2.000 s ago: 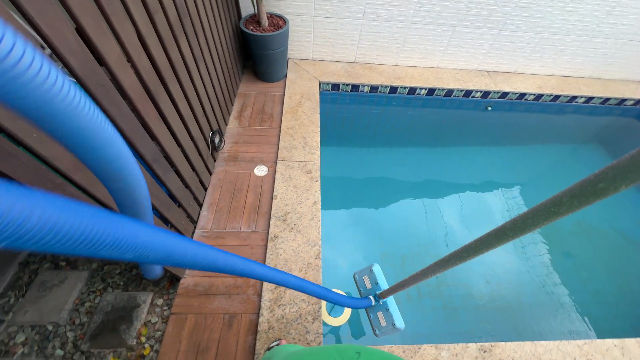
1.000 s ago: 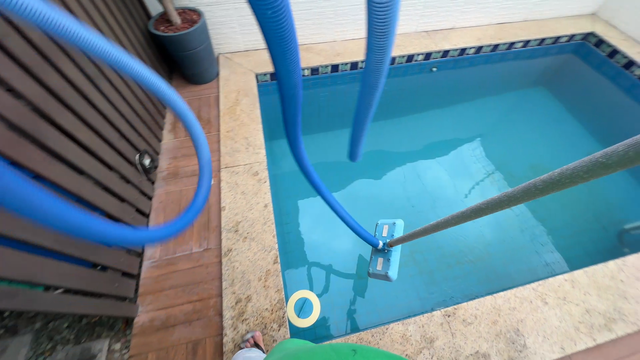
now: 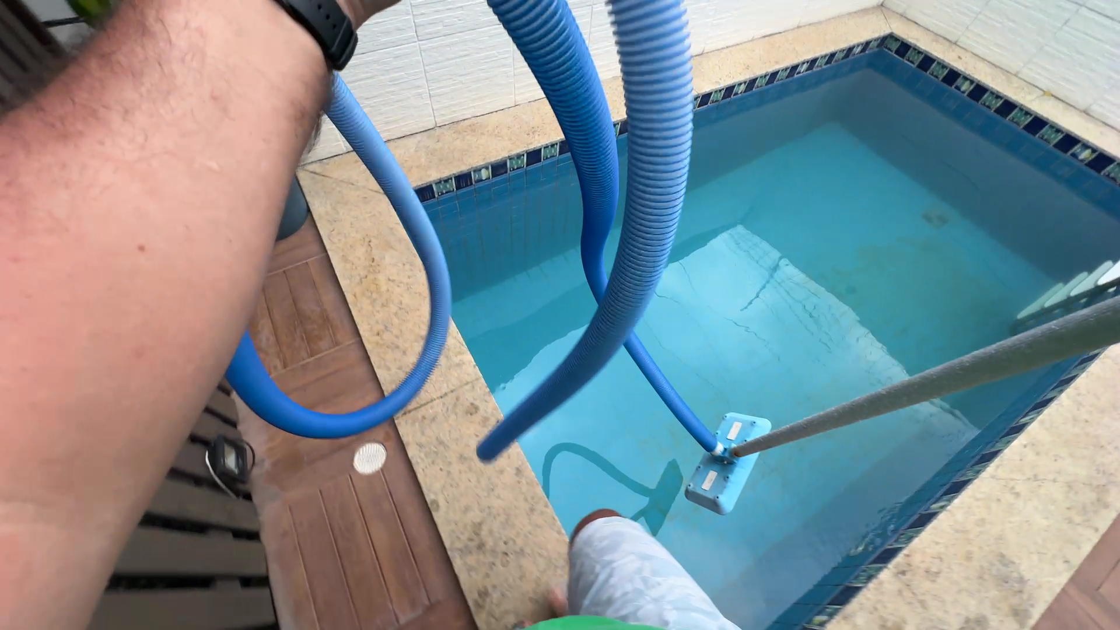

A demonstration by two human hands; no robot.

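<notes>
My left forearm, with a dark watch (image 3: 322, 28) at the wrist, crosses the upper left; the hand itself is cut off by the top edge. Near it, loops of blue corrugated hose (image 3: 652, 157) hang down over the pool's edge, and one free end dangles above the stone coping. Another stretch of the hose runs to a light blue pool vacuum head (image 3: 728, 464) at the pool. A grey pole (image 3: 927, 376) joins the vacuum head and leaves the view at the right. My right hand is out of view.
Beige stone coping (image 3: 490, 499) borders the pool (image 3: 787, 289). On the left lie wooden deck tiles (image 3: 341, 542) with a round white cover (image 3: 369, 458), beside a slatted wooden fence (image 3: 197, 551). Pool steps or a ladder (image 3: 1072, 289) show at the right, and my leg (image 3: 634, 569) is at the bottom.
My left arm has come into view. The hanging hose loops have shifted, and the free hose end now hangs lower, over the coping. The view has turned. The floating yellow ring is no longer seen.
</notes>
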